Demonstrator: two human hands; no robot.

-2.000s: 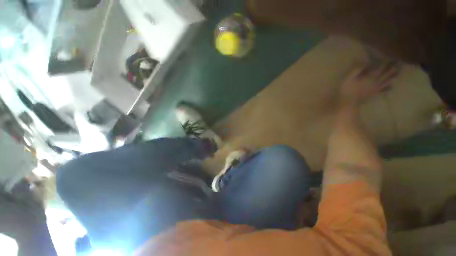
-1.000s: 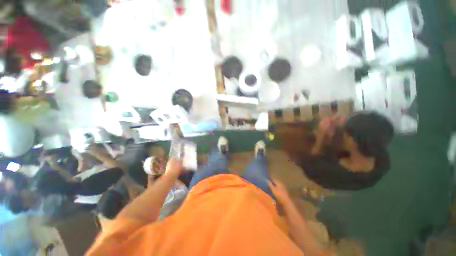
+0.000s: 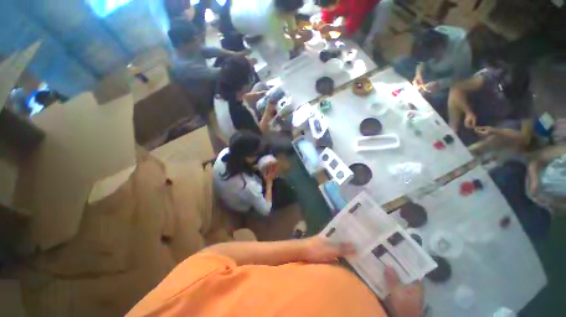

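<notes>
An open white instruction booklet point(image 3: 388, 238) with dark pictures and text is spread in front of me, above the near edge of the table. My left hand point(image 3: 330, 249) holds its left side, the fingers partly under the paper. My right hand point(image 3: 404, 296) holds its lower right part, with the thumb on the page. The booklet hides part of the table and of the black discs behind it.
The white-covered table point(image 3: 422, 148) carries black discs point(image 3: 370, 127), a white oblong loop point(image 3: 377, 142), a white insert with cutouts point(image 3: 336, 166) and red parts point(image 3: 467, 187). Seated people point(image 3: 245, 176) are along both sides. Brown cartons point(image 3: 149, 204) lie at the left.
The view has swung toward the table and the cartons at the left. The booklet is now open and held in both hands; one second ago my right hand was down near my leg.
</notes>
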